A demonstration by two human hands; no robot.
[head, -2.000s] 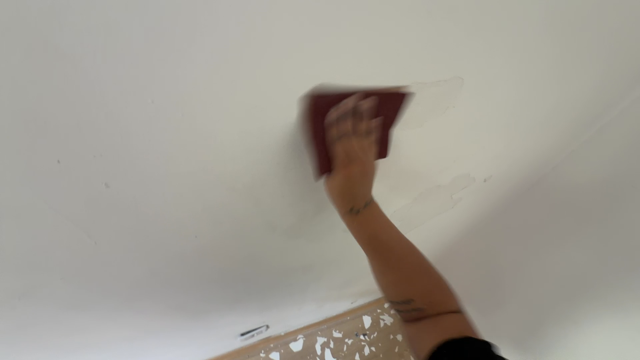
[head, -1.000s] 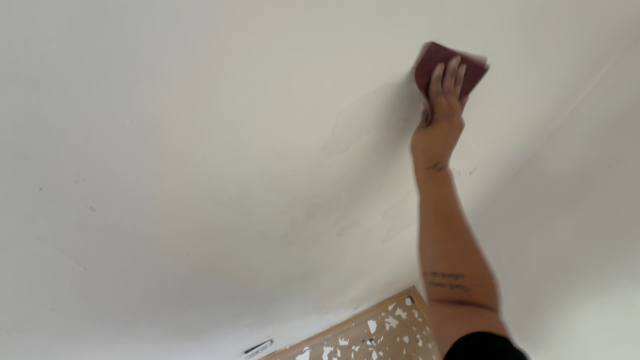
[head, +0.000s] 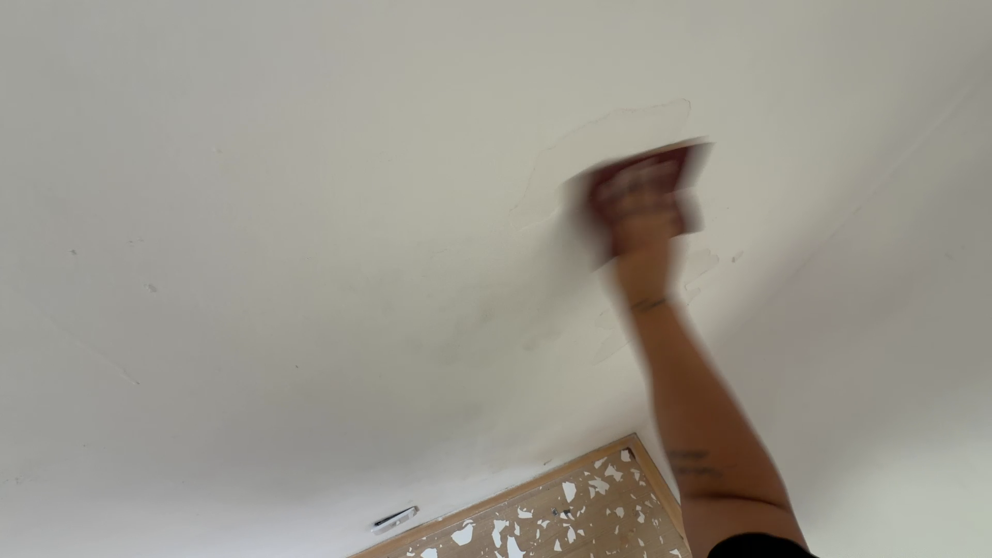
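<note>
My right hand (head: pixel 643 205) is raised on an outstretched arm and blurred by motion. Its fingers lie spread flat over a dark red sheet of sandpaper (head: pixel 686 167), which they press against the white painted wall (head: pixel 349 194). The sheet's corners stick out past the fingers, and its underside is hidden. Just above and left of the sheet runs the thin outline of a filler patch (head: pixel 620 128); more faint patch edges show beside the wrist. My left hand is out of the frame.
A wooden floor (head: pixel 604 535) strewn with white flakes shows at the bottom, edged by a wooden skirting strip (head: pixel 496 500). A small white and black fitting (head: pixel 395 519) sits low on the wall. At the right, a second white wall (head: pixel 891 333) meets the first in a corner.
My right hand, with the sandpaper under it, went up and to the right, then came back down and to the left. The filler outline it partly covered a second ago shows more fully now.
</note>
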